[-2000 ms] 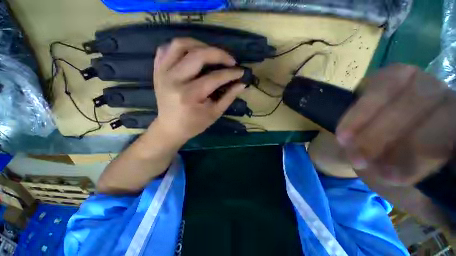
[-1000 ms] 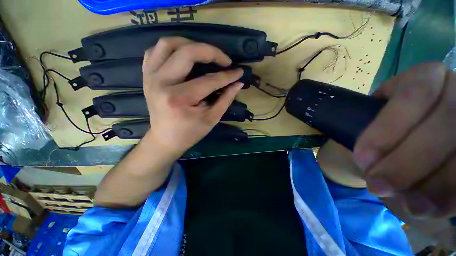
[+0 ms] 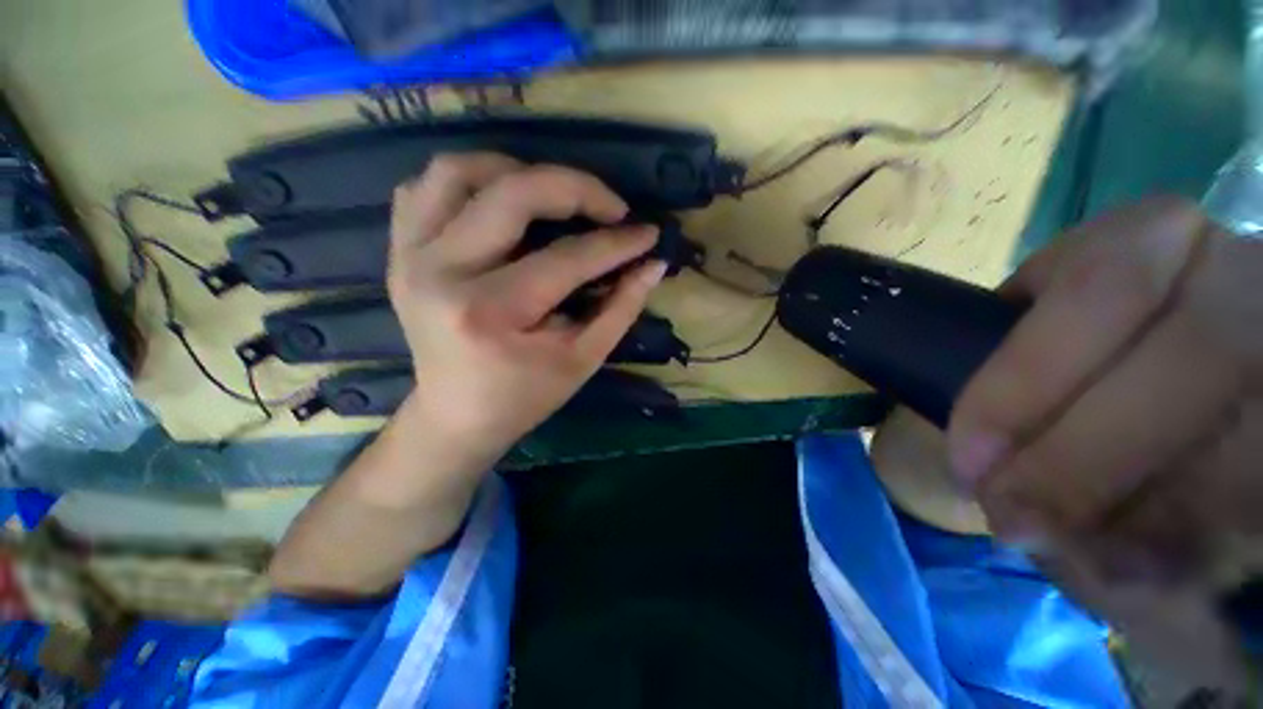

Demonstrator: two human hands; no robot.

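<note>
Several long black housings lie in parallel rows on a tan cardboard sheet, with thin black wires at both ends. My left hand lies over the middle of the rows, its thumb and fingertips closed on the right end of the second housing. My right hand, large and blurred near the lens, is closed around a thick black electric screwdriver. The tool's near part points left towards that housing end. Its tip and any screw there cannot be made out.
A blue tray stands at the back, beside a blurred grey liner. Crumpled clear plastic lies at the left. Tiny dark specks are on the cardboard's right part. The green bench shows at the right; boxes show below its left edge.
The whole view has shifted, so the housings and tray appear lower, and the picture is blurrier than one second ago. Both hands keep about the same hold and position relative to the housings.
</note>
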